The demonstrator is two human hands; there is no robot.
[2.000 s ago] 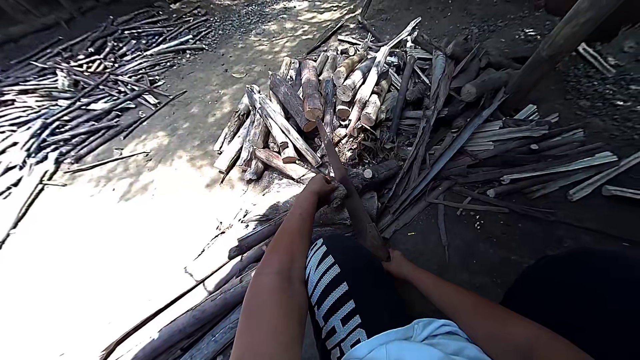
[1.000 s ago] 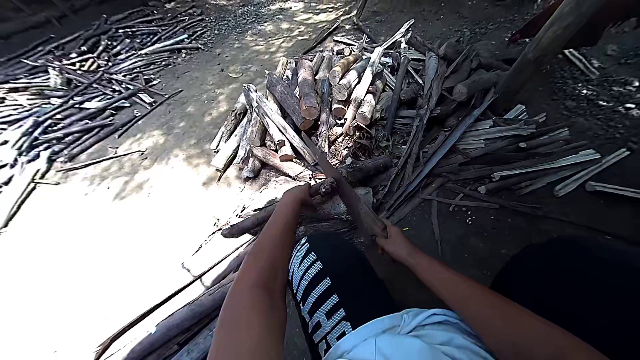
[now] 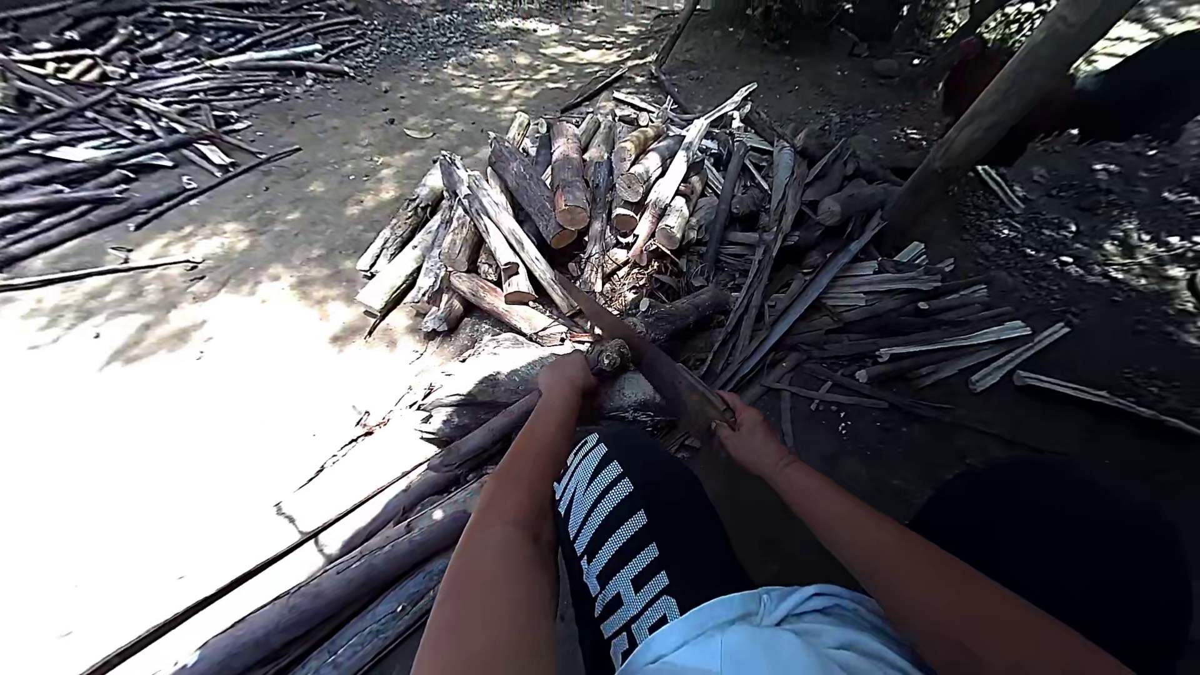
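Note:
My right hand [image 3: 750, 435] is closed around the handle end of a handsaw [image 3: 656, 370] with a broad, rusty brown blade. The blade slants up and left, its narrow tip over the split wood of the pile. Beside the blade my left hand [image 3: 567, 375] grips a dark, rough log [image 3: 689, 314] near its round end, just left of the saw. A pale block or thick log [image 3: 633, 396] lies underneath, partly hidden by the blade and my knee. Whether the saw teeth touch the log cannot be told.
A pile of cut logs [image 3: 570, 183] lies just ahead. Split sticks [image 3: 947, 342] spread to its right beside a slanting wooden post [image 3: 1003, 103]. Long poles [image 3: 347, 591] lie at lower left, and a heap of branches [image 3: 103, 141] at upper left. A rooster [image 3: 980, 84] stands behind the post.
The handle end of the saw and my right hand have moved forward, away from my body, and the blade lies at a flatter slant. My left hand stays by the log.

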